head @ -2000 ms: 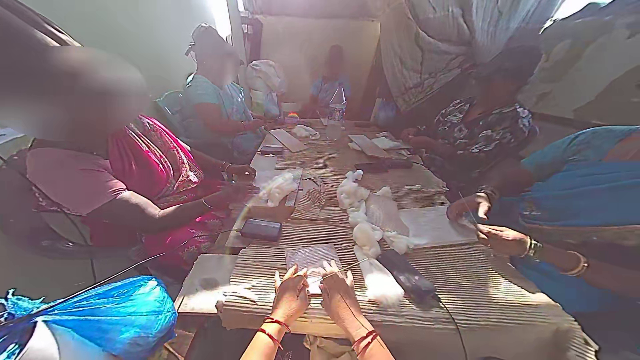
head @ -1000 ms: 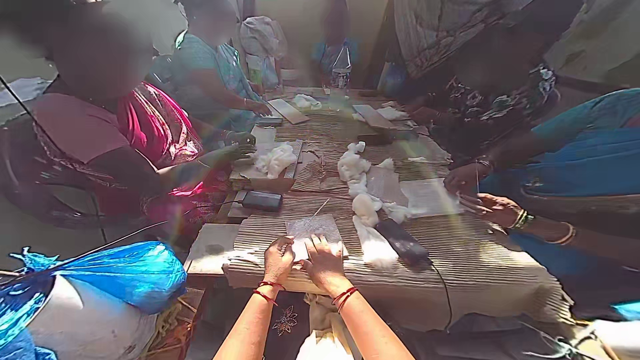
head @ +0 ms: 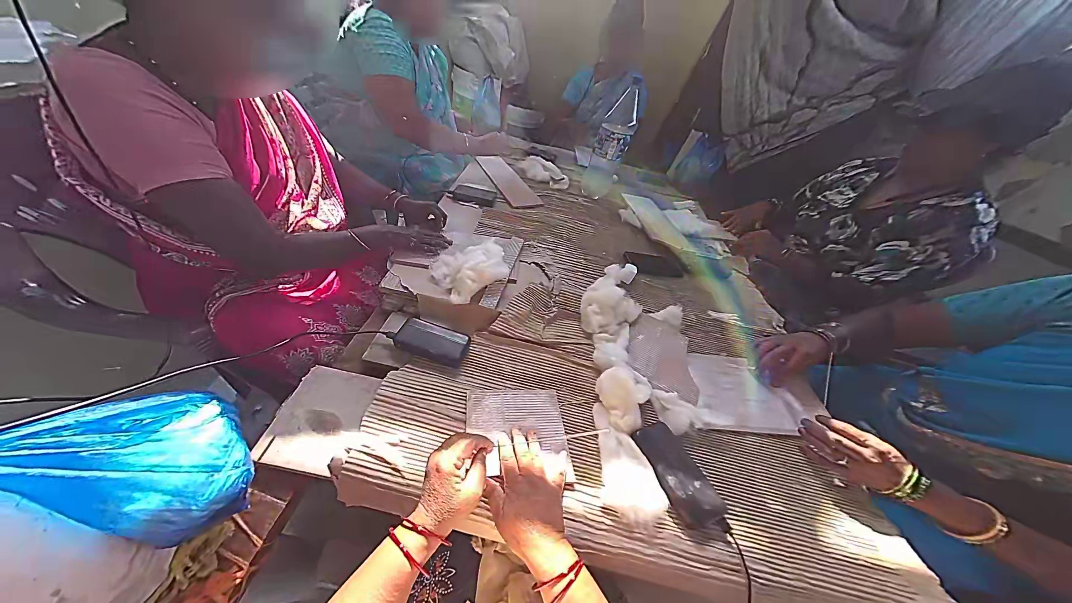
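Note:
My left hand (head: 455, 477) is curled at the near table edge, thumb and forefinger together; whether anything is pinched there cannot be told. Beside it, my right hand (head: 528, 481) lies flat, fingers extended, on a small translucent textured sheet (head: 515, 412). A thin white stick (head: 586, 434) sticks out to the right from near the right fingertips. Corrugated cardboard (head: 536, 356) covers the table under the sheet. White cotton clumps (head: 621, 394) lie to the right of the sheet, with a flattened piece of cotton (head: 630, 477) nearer me. Red threads circle both wrists.
Black corded devices lie at right (head: 682, 477) and left (head: 431, 341). More cotton (head: 469, 270) rests on boards at left. A plastic bottle (head: 611, 142) stands at the far end. A blue plastic bag (head: 126, 469) bulges at lower left. Several people sit around, hands on the table.
My right hand has flattened onto the sheet, while my left has curled at its near left side. The thin stick pointed up and away one second ago and now points right. The view has shifted.

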